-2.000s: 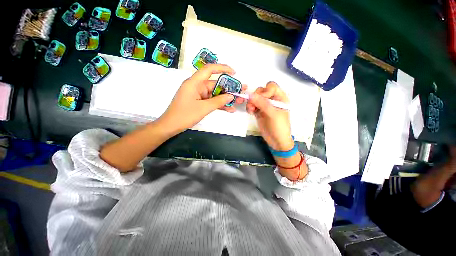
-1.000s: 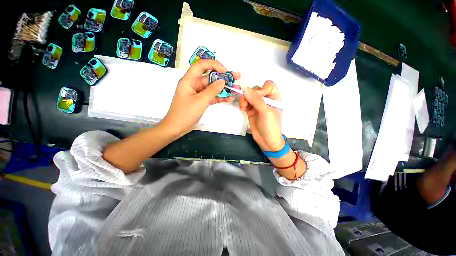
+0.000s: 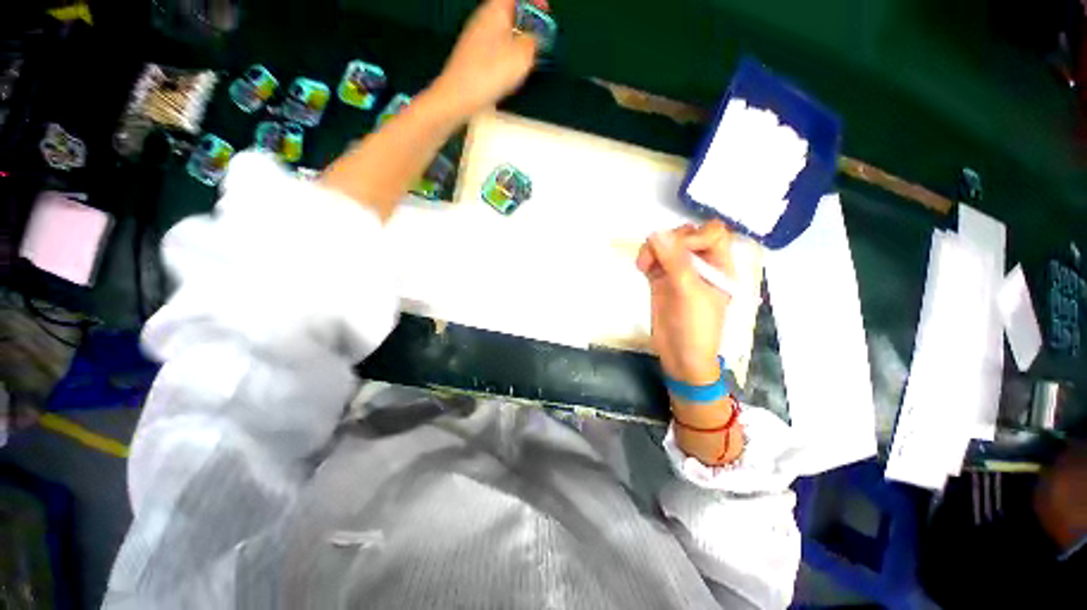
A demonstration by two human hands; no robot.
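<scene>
My left hand (image 3: 491, 57) is stretched far forward at the top edge, holding an electronic unit (image 3: 536, 26) by its side above the dark green bench. My right hand (image 3: 689, 298) is over the right part of the white sheets (image 3: 560, 262), closed around a slim pale pink tool (image 3: 712, 273). The tool's tip is hidden or too blurred to tell. Another electronic unit (image 3: 507, 188) with a teal rim and yellow-green area lies on the white sheet between my hands.
Several units (image 3: 305, 101) lie at upper left, partly behind my left arm. A blue bin (image 3: 822, 131) of white pieces stands beyond my right hand. Long white strips (image 3: 822, 346) lie to the right. Swabs (image 3: 167, 105) and a pink block (image 3: 68, 238) are at left. Part of a person shows lower right.
My left hand has moved from the middle of the sheets to the top edge with the unit. My right hand has moved slightly right with the tool, away from the unit. The view has shifted.
</scene>
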